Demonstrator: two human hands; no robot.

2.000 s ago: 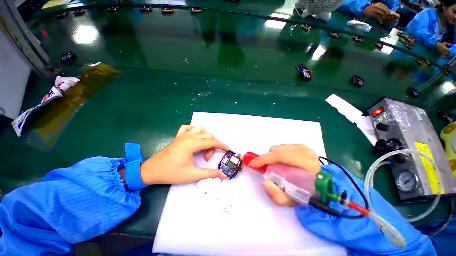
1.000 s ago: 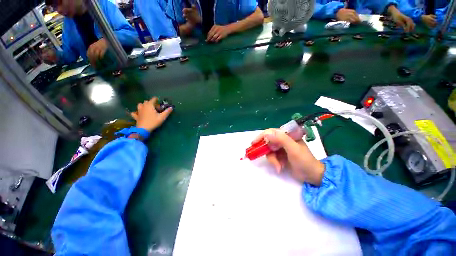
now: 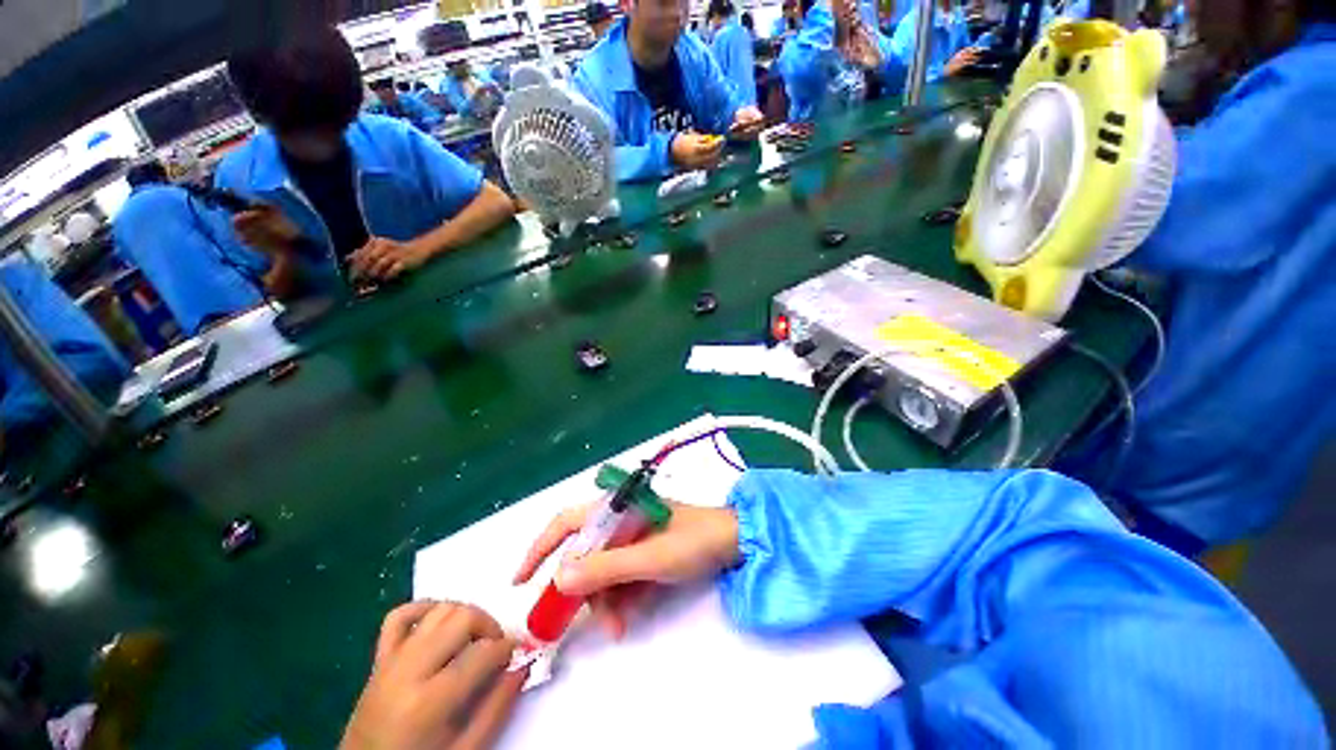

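My right hand [image 3: 637, 564] holds the glue dispensing syringe [image 3: 594, 550] like a pen. Its red front part points down and left, and its green adapter cap [image 3: 633, 495] is at the rear. My left hand [image 3: 440, 677] is at the bottom, fingers bent and closed at the needle end on a small crumpled white wiping tissue [image 3: 536, 668]. The needle tip is hidden at the tissue. Both hands are over the white work pad [image 3: 703, 681].
The controller [image 3: 916, 344] with air hose [image 3: 762, 425] stands at right, a paper slip [image 3: 750, 361] beside it. A yellow fan [image 3: 1033, 176] and a person in blue are further right. A white-grey fan [image 3: 554, 151] stands opposite. Small black modules [image 3: 591, 356] dot the green bench [image 3: 440, 425].
The view has swung right. My left hand has left the module on the bench and come to the syringe's needle end, where a tissue now shows. The syringe now points more steeply down.
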